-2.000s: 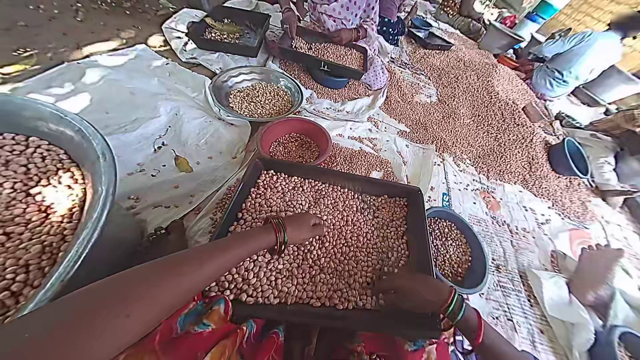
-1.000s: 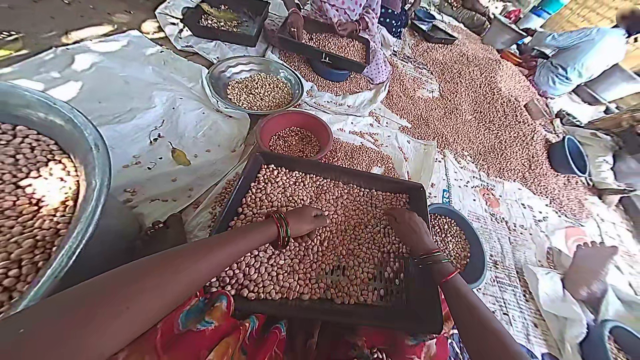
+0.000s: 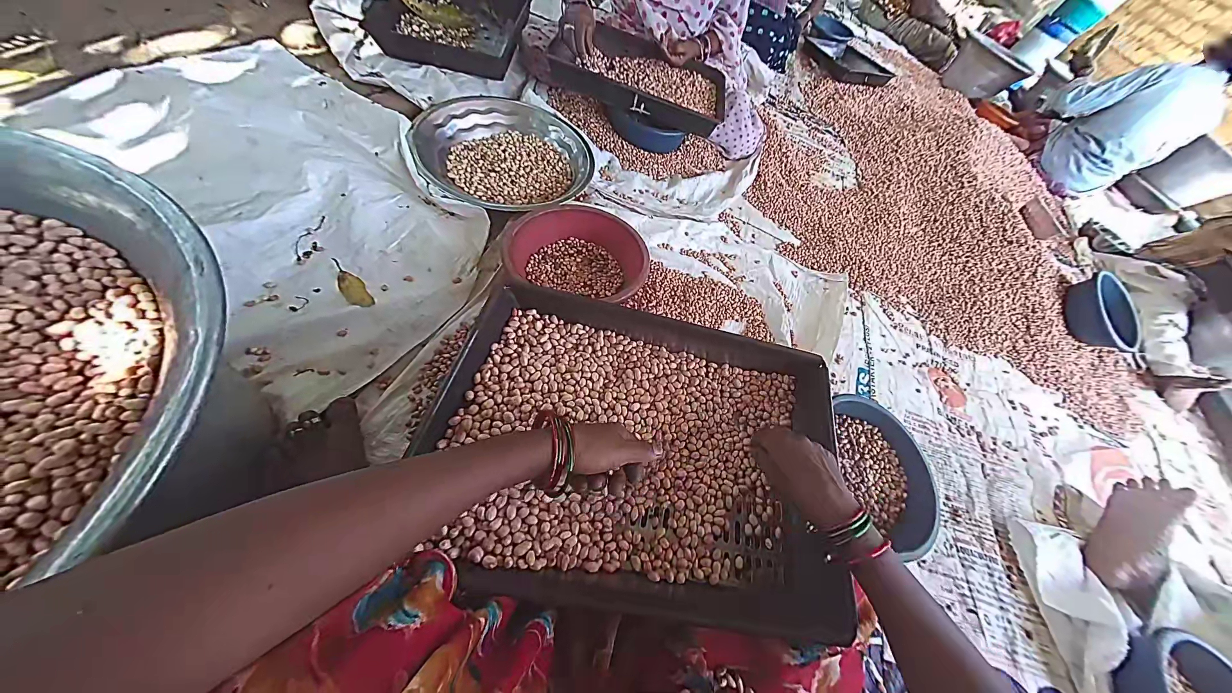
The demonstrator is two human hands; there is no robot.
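Observation:
A black slotted plastic tray, tilted over my lap, holds a layer of shelled nuts or seeds, pinkish brown. My left hand rests on them near the middle, fingers curled; whether any are in it is hidden. My right hand lies at the tray's right side, its fingers down among the nuts, their tips hidden. Bare slots show in the tray floor between the hands, toward the near right corner. Bangles circle both wrists.
A big metal tub of nuts stands at left. Beyond the tray are a red bowl and a steel basin; a grey bowl sits at its right. Co-workers sit around a wide nut heap. A bare foot is at right.
My right hand was at the tray's near right part two seconds ago, then moved up along the right side. The left hand stays near the middle. The patch of bare slots has changed shape.

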